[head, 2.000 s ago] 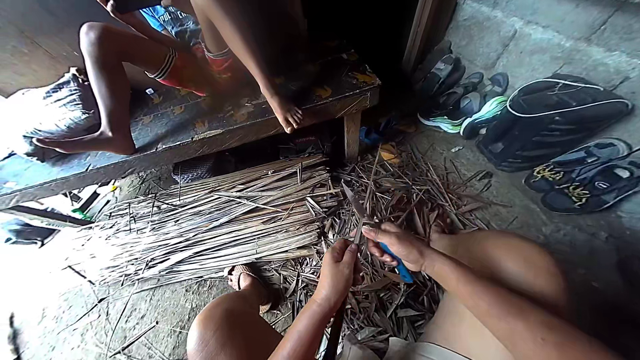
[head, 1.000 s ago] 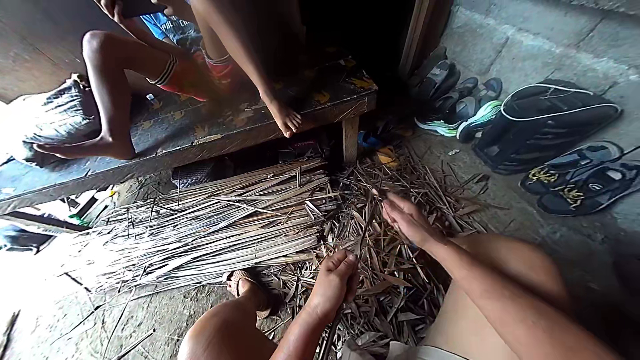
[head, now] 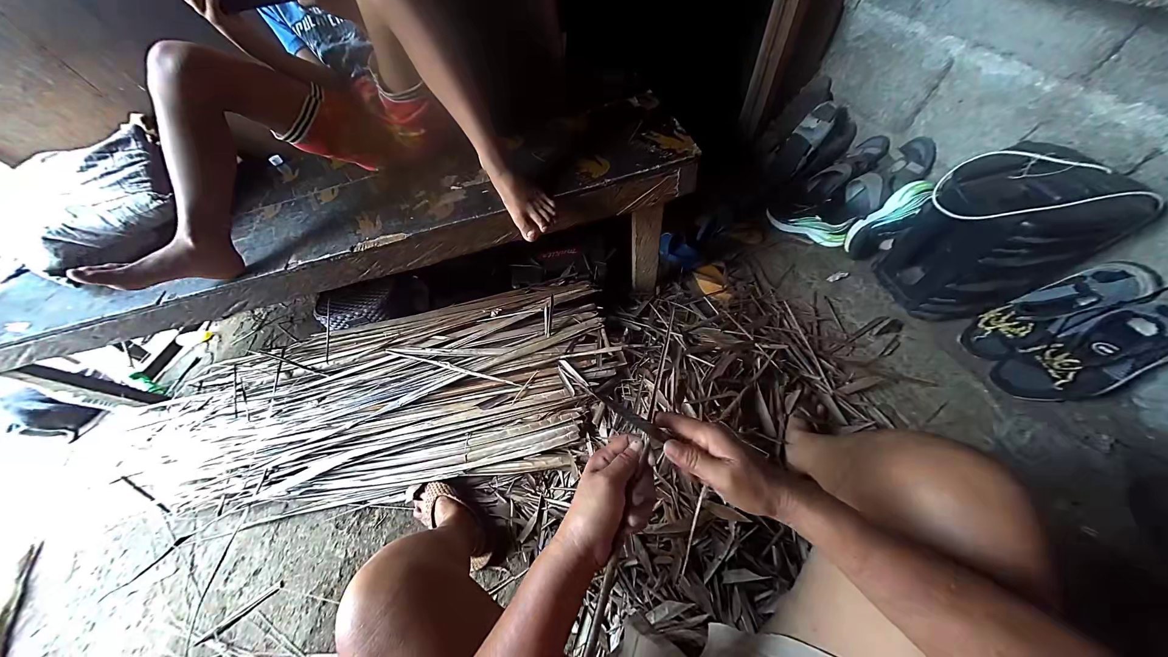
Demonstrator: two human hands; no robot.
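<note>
My left hand (head: 613, 497) is closed around a thin stick (head: 599, 598), whose lower part runs down toward my lap and whose thinner end rises past my fingers. Just right of it, my right hand (head: 721, 461) grips a knife, its handle hidden in my fingers. The knife's narrow blade (head: 611, 408) points up and left, crossing near the stick. Below both hands spreads a heap of dry shavings and leaf scraps (head: 739, 365). A bundle of long split sticks (head: 392, 411) lies on the floor to the left.
A person sits on a painted wooden bench (head: 365, 233), one bare foot (head: 525, 203) over its edge. Sandals (head: 1068, 338), sneakers (head: 890, 214) and a black bag (head: 1013, 228) line the block wall at right. My sandalled foot (head: 449, 516) is beside the bundle.
My hands, farther apart one second ago, are close together now. The knife blade, hard to see then, now shows up and left of my right hand. The seated person's legs keep their place.
</note>
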